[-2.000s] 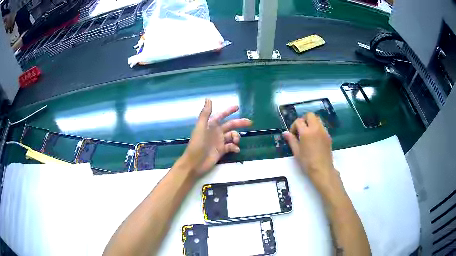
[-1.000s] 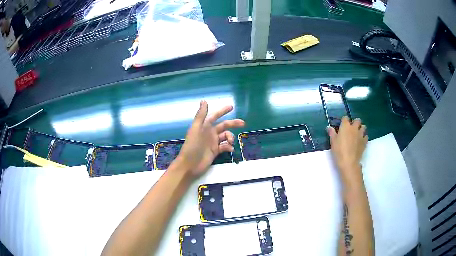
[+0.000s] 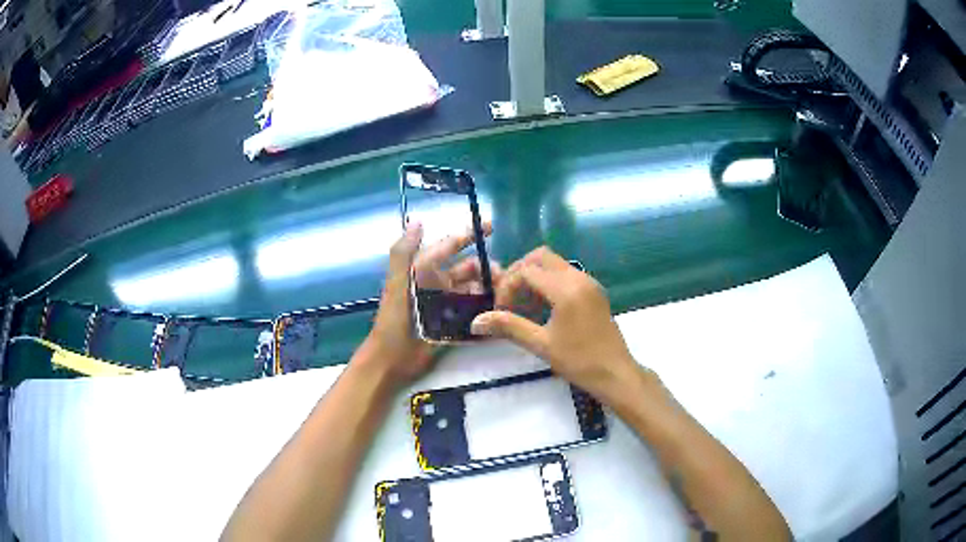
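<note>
A black phone middle frame point(image 3: 450, 318) is held upright above the belt's near edge, its solid section at the bottom and its open window above. My left hand point(image 3: 408, 286) grips it from the left and behind; some fingers show through the window. My right hand point(image 3: 556, 312) touches its lower right corner with thumb and fingers. Two more frames lie on the white foam sheet point(image 3: 731, 423): one point(image 3: 440, 426) just below my hands, partly covered by my right hand, and one point(image 3: 408, 510) nearer, cut off by the bottom edge.
The green conveyor belt point(image 3: 657, 244) carries a row of frames point(image 3: 212, 344) along its near edge at left, and a dark piece point(image 3: 797, 188) at right. Beyond are a clear bag point(image 3: 344, 79), a white post point(image 3: 526, 64) and a yellow packet point(image 3: 619, 74). A machine housing point(image 3: 911, 318) stands at right.
My right hand has moved left from the belt with a frame, now gripped in my left hand, which was empty. The row of frames on the belt has shifted.
</note>
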